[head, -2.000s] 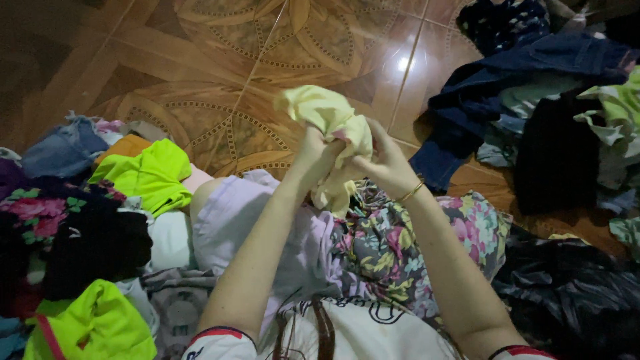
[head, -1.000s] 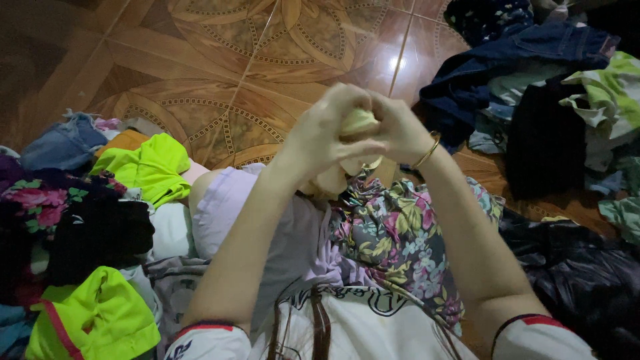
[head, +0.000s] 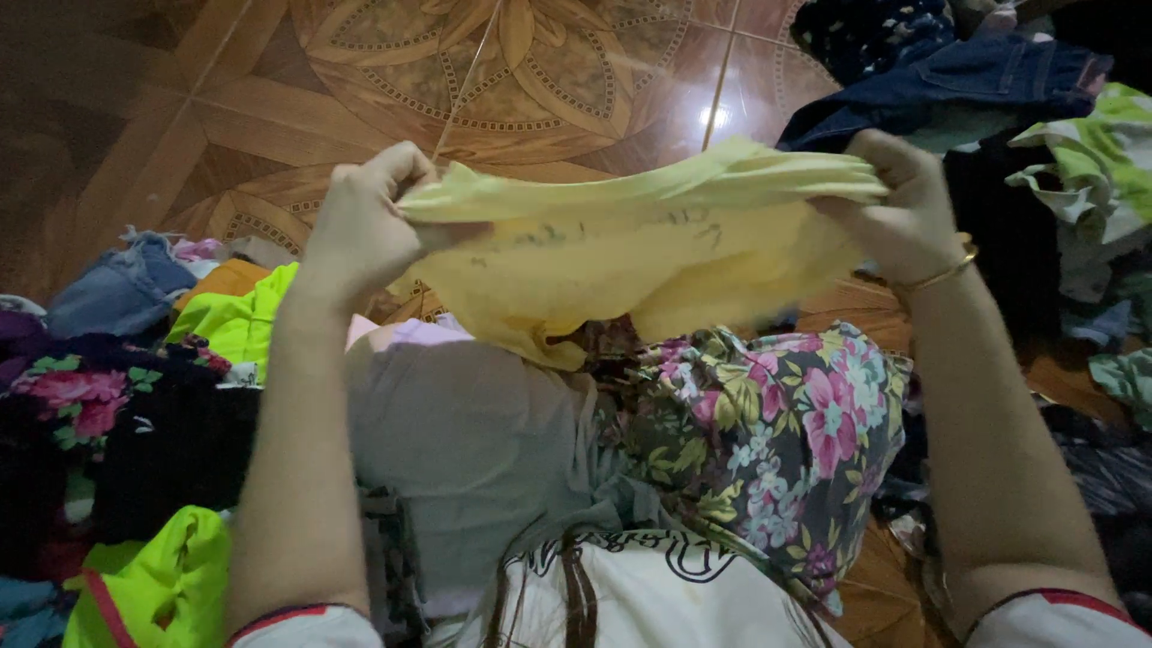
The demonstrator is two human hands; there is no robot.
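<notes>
A thin pale yellow garment [head: 630, 243] is stretched wide between my two hands, above my lap; faint dark marks show on its cloth. My left hand [head: 373, 220] is closed on its left end, thumb along the cloth. At the other end my right hand [head: 900, 211] grips the gathered edge, with a gold bracelet [head: 949, 265] at the wrist. Below the hanging cloth lie a grey-lilac cloth [head: 468, 441] and a floral cloth [head: 792, 432] over my legs. The garment's lower edge looks blurred.
Left of me lie piled clothes: a denim piece [head: 121, 288], neon yellow-green garments [head: 153, 576] and a black garment with pink flowers [head: 81, 396]. On the right are dark blue jeans [head: 954, 85], a green-and-white garment [head: 1098, 162] and shiny black material [head: 1098, 459]. Patterned floor tiles [head: 504, 72] lie ahead.
My hands were close together around the bunched yellow garment; they have moved far apart, and the cloth is now spread out between them.
</notes>
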